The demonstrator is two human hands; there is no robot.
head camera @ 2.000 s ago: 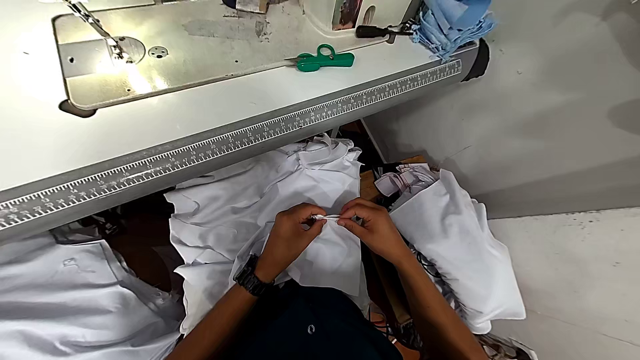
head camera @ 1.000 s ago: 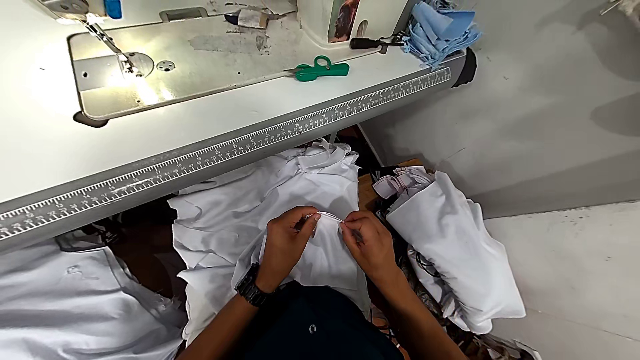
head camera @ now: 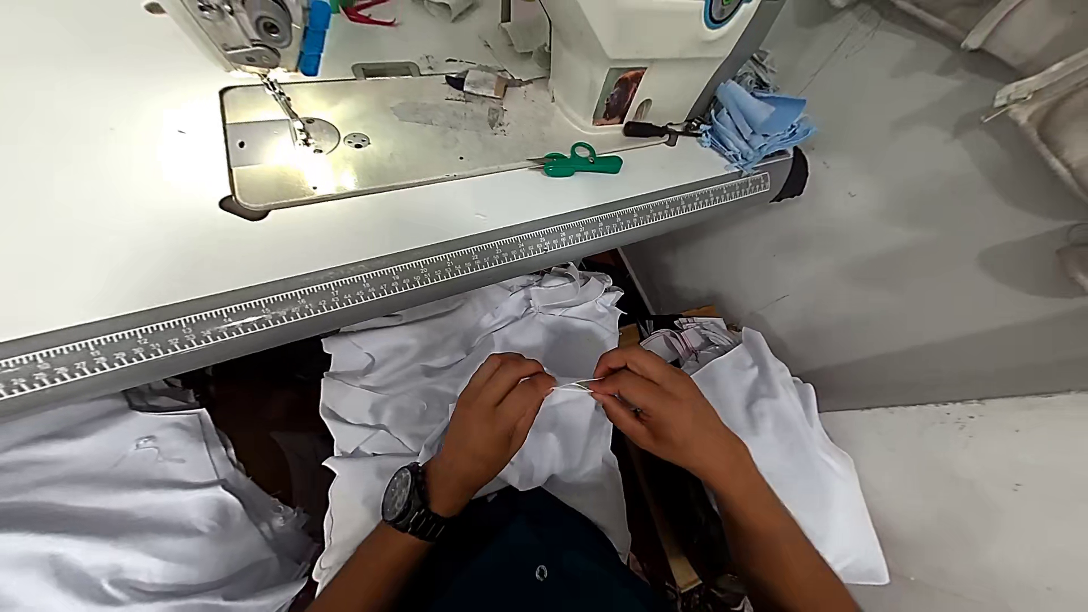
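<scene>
White fabric (head camera: 391,382) lies over the lap, below the front edge of a sewing table. Above it, my left hand (head camera: 497,416), with a dark watch at the wrist, pinches a narrow white fabric edge (head camera: 574,386) between thumb and fingers. My right hand (head camera: 659,408) pinches the same edge a short way to the right. Between the fingertips the edge parts into thin strands or layers; which of these cannot be told. The fingers hide the rest of it.
An industrial sewing machine (head camera: 586,42) stands on the table (head camera: 110,246), which has a ruler strip (head camera: 382,293) along its front. Green thread snips (head camera: 582,161) and blue cloth pieces (head camera: 752,123) lie there. More white fabric hangs at right (head camera: 790,450) and left (head camera: 102,501). A grey wall (head camera: 901,323) stands at right.
The hands have stayed close together on the fabric edge. The edge spread wider between them one second ago; now the fingertips are nearer each other. The view takes in more of the machine.
</scene>
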